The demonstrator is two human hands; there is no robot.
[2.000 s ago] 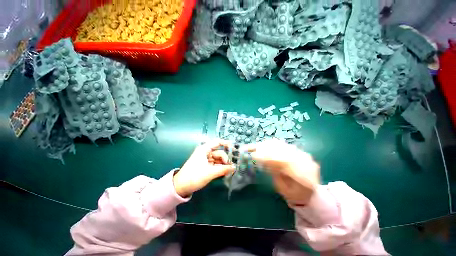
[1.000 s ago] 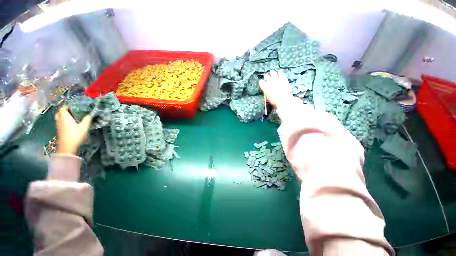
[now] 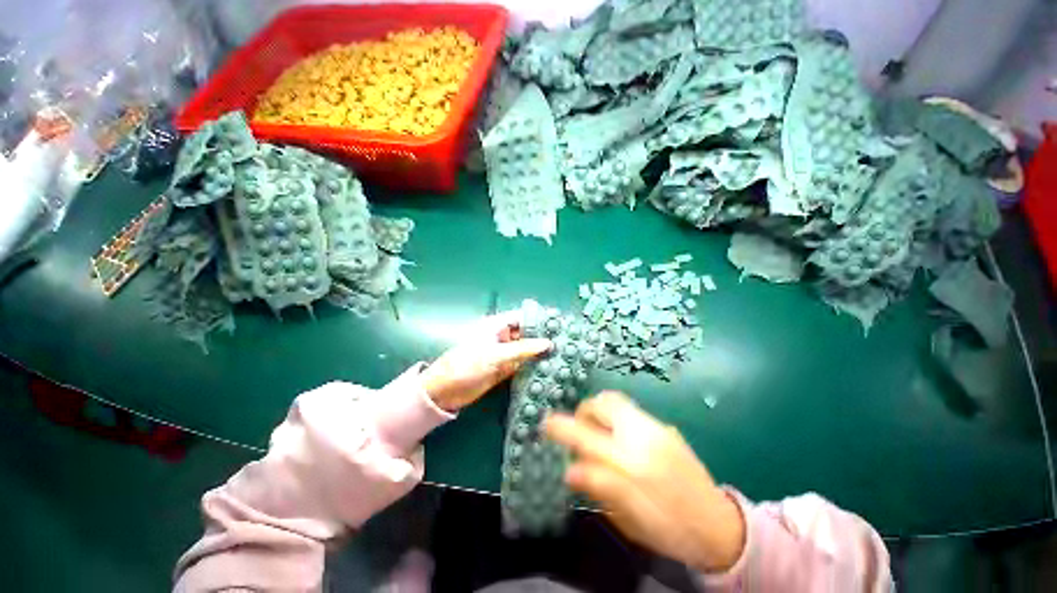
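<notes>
A floppy grey-green rubber sheet with rows of round bumps [image 3: 536,408] hangs at the table's near edge, its lower end past the edge. My left hand [image 3: 478,364] grips its upper end between thumb and fingers. My right hand [image 3: 638,473] is at the sheet's right side, slightly blurred, with fingertips at its surface; whether it grips the sheet or holds a tool cannot be made out. A low pile of small grey-green rubber pieces [image 3: 644,313] lies just beyond the sheet, to its right.
A large pile of studded sheets [image 3: 742,127] stands at the far centre to right. A smaller sheet pile [image 3: 284,232] is at left, beside a red basket [image 3: 435,165] of yellow parts [image 3: 371,87]. A dotted orange-brown plate [image 3: 125,246] and clear bags [image 3: 110,58] are far left.
Both hands have come back from the two piles to the near centre. A studded sheet is now held there. Another sheet now hangs forward from the large pile beside the basket.
</notes>
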